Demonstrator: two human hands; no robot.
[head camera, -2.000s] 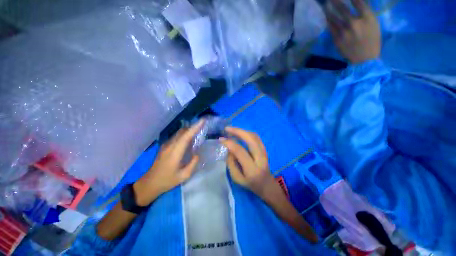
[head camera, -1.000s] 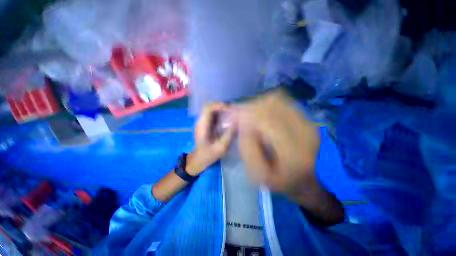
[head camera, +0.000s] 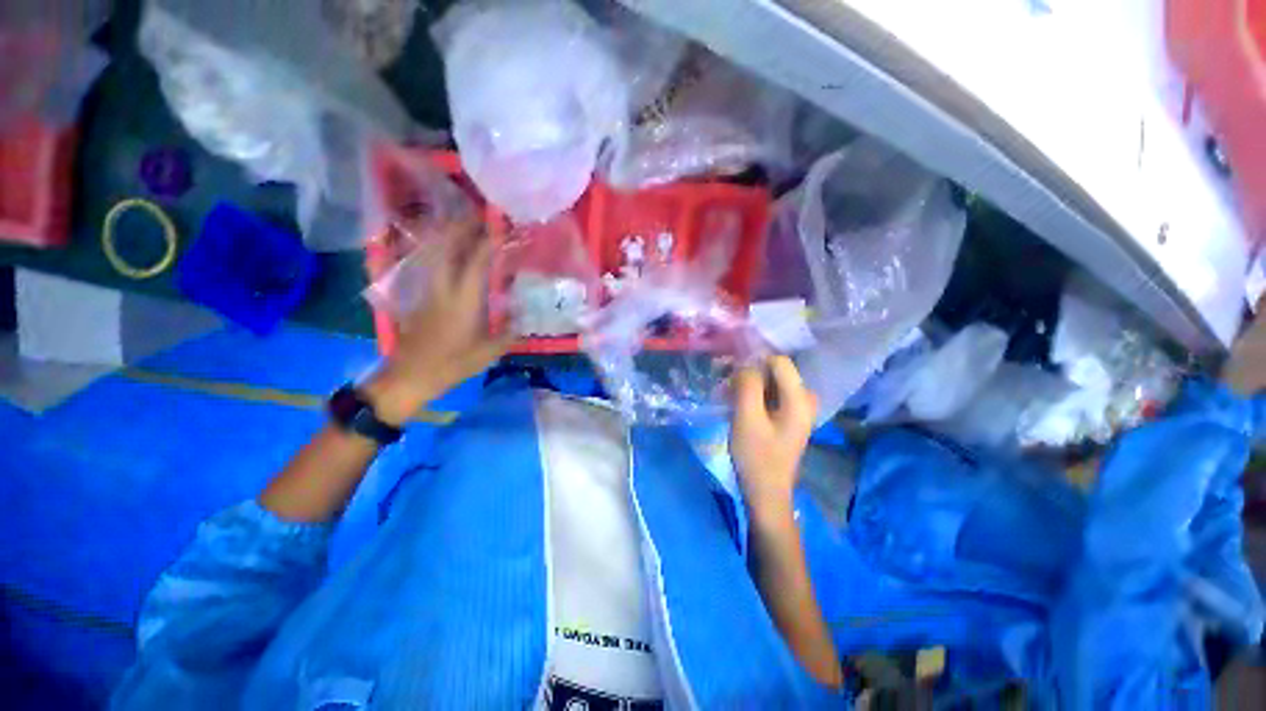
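Note:
A red divided parts tray (head camera: 555, 345) lies on the green lower shelf in front of me, with small white fittings (head camera: 639, 254) in one compartment. My left hand (head camera: 447, 308), with a black watch on the wrist, is over the tray's left compartments, fingers spread and blurred; a clear film lies near the fingers, and I cannot tell whether they hold anything. My right hand (head camera: 772, 417) is at the tray's front right, its fingers closed on the edge of a clear plastic bag (head camera: 667, 364) that hangs over the tray's front edge.
More plastic bags lie behind and right of the tray. A blue parts bin (head camera: 247, 267), a yellow tape roll (head camera: 139, 238) and a purple roll (head camera: 165, 171) are at the left. The white tabletop's edge (head camera: 916, 118) slants across the upper right. A blue-sleeved person (head camera: 1166, 514) is at the right.
The view has turned towards the shelf and tray. My hands, earlier close together in front of my chest, are now apart over the tray, with the clear bag at my right hand.

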